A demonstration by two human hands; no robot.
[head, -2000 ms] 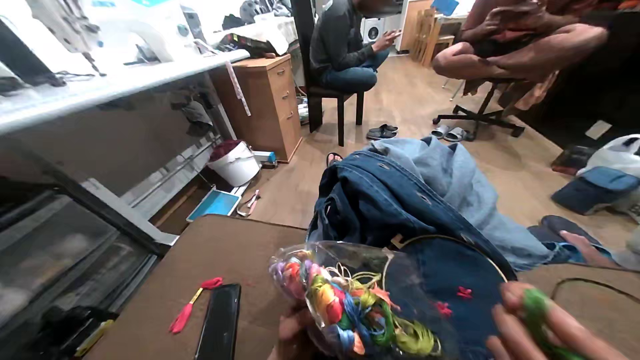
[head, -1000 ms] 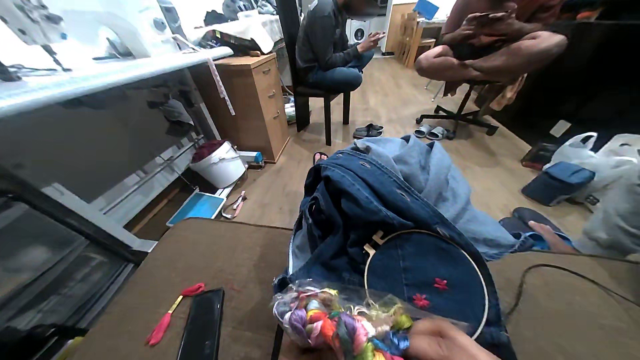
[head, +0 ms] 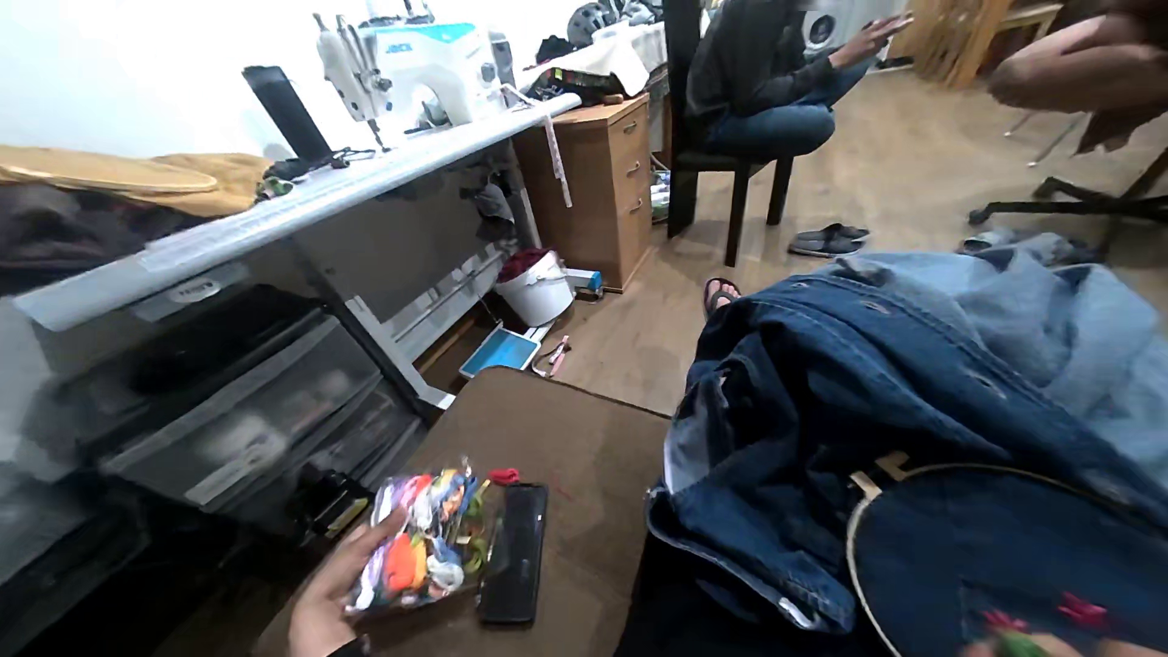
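Observation:
My left hand grips a clear plastic bag of coloured embroidery floss skeins at the brown seat's left edge. A black phone lies right beside the bag, and a bit of red floss shows behind it. On my lap is a dark blue denim garment with an embroidery hoop on it; pink-red stitched flowers show inside the hoop. My right hand, partly cut off by the bottom edge, is over the hoop with green thread at its fingers.
A sewing machine stands on a white table at upper left. Below are plastic drawers, a white bucket and a blue tray. A wooden drawer cabinet stands behind. Two people sit further back.
The floss bag has moved from over the garment to the seat at left, beside the phone, with my left hand on it. The view has swung left.

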